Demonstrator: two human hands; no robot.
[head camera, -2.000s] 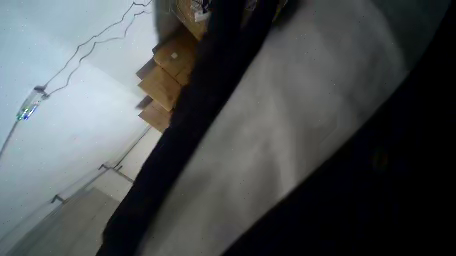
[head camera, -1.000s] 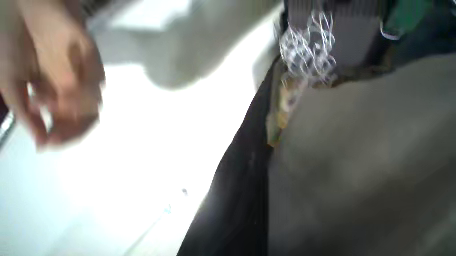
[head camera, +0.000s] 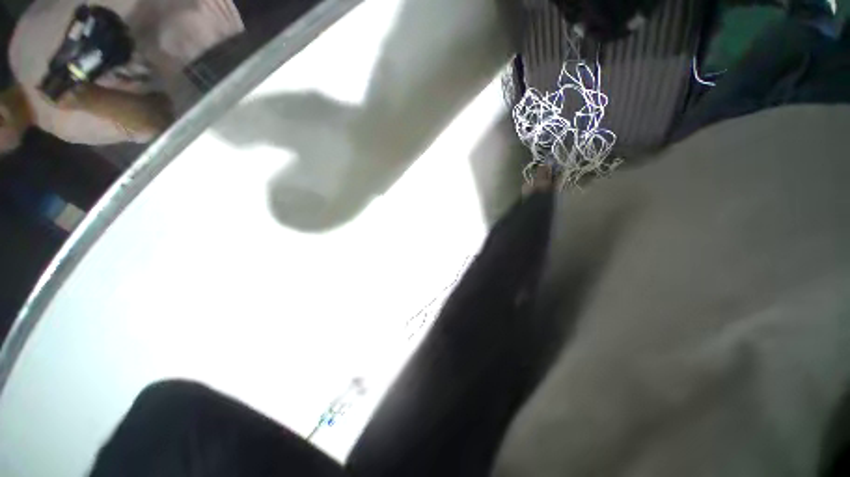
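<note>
Neither of my hands can be made out. A tangle of thin white cables (head camera: 564, 121) lies against a dark grey ribbed surface (head camera: 652, 84) at the upper right. A black rounded thing (head camera: 606, 11) is cut off by the top edge above it. Blurred grey-beige cloth (head camera: 690, 279) fills the right side, with a dark cloth band (head camera: 466, 345) along its left. Another dark shape (head camera: 205, 429), perhaps cloth, rises from the bottom edge.
A bright white surface (head camera: 233, 279) with a curved grey rim (head camera: 121, 191) spans the left and carries a soft shadow. Beyond the rim is a person's bare forearm (head camera: 126, 110), with a black object (head camera: 93, 47) beside it. A small pale piece on a wire (head camera: 340, 402) shows low down.
The blurred hand at the left is gone from there. The curved rim and the person beyond it now show. The dark shape at the bottom has come in, and the cable tangle is sharper.
</note>
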